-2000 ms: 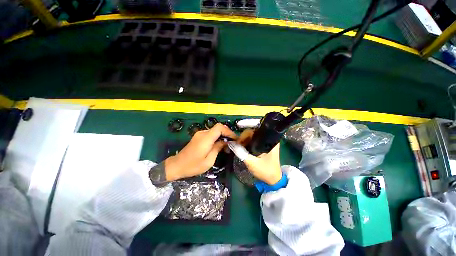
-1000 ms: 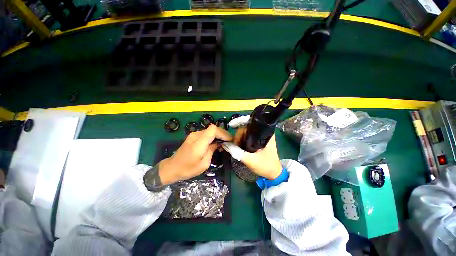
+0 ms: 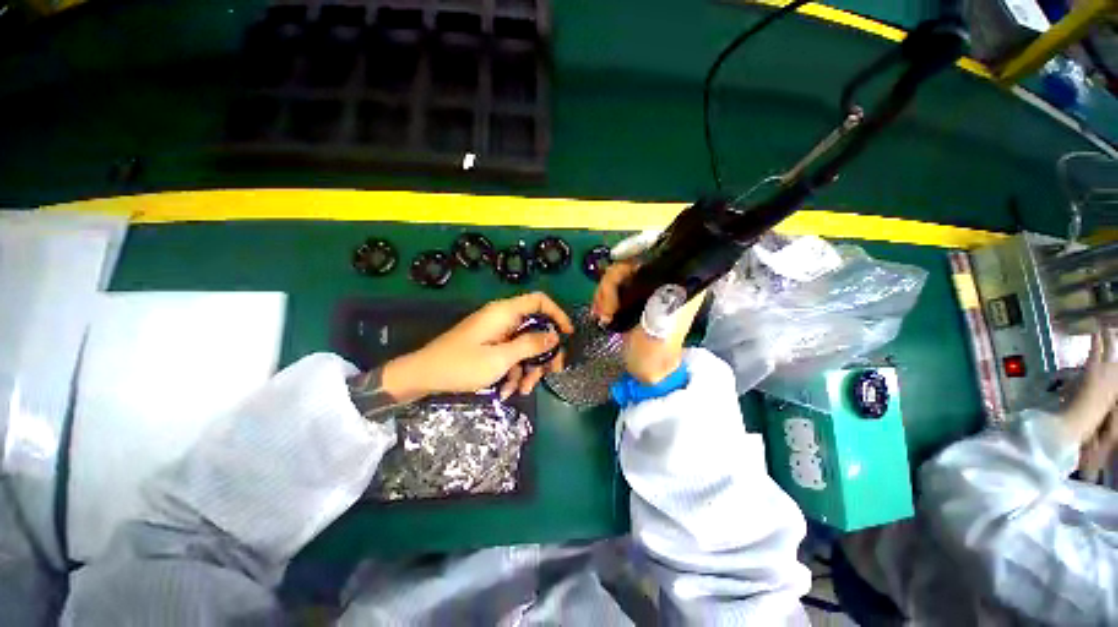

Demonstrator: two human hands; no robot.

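Observation:
My left hand [image 3: 484,349] holds a round black unit [image 3: 536,328] in its fingertips, above the right edge of the shallow black tray [image 3: 349,328]. My right hand [image 3: 650,321], with white finger covers and a blue wrist band, is around the black electric screwdriver [image 3: 689,254], which hangs tilted on its cable. The grey speckled round dish [image 3: 589,364] lies between my hands, partly hidden. A heap of silver metal pieces [image 3: 454,447] lies in the tray. Several round black units [image 3: 432,268] stand in a row by the yellow line. The screwdriver tip is hard to make out.
A black compartment tray [image 3: 392,92] lies beyond the yellow edge [image 3: 368,206]. White sheets [image 3: 172,392] are at left. A clear plastic bag [image 3: 821,306] and a teal box [image 3: 840,447] with a black unit on top are at right. Another person's sleeve [image 3: 1018,502] shows far right.
My hands have moved apart; the left now holds the unit lower, while the right has shifted right with the more tilted screwdriver. The view has shifted, so the bench items appear higher and further left.

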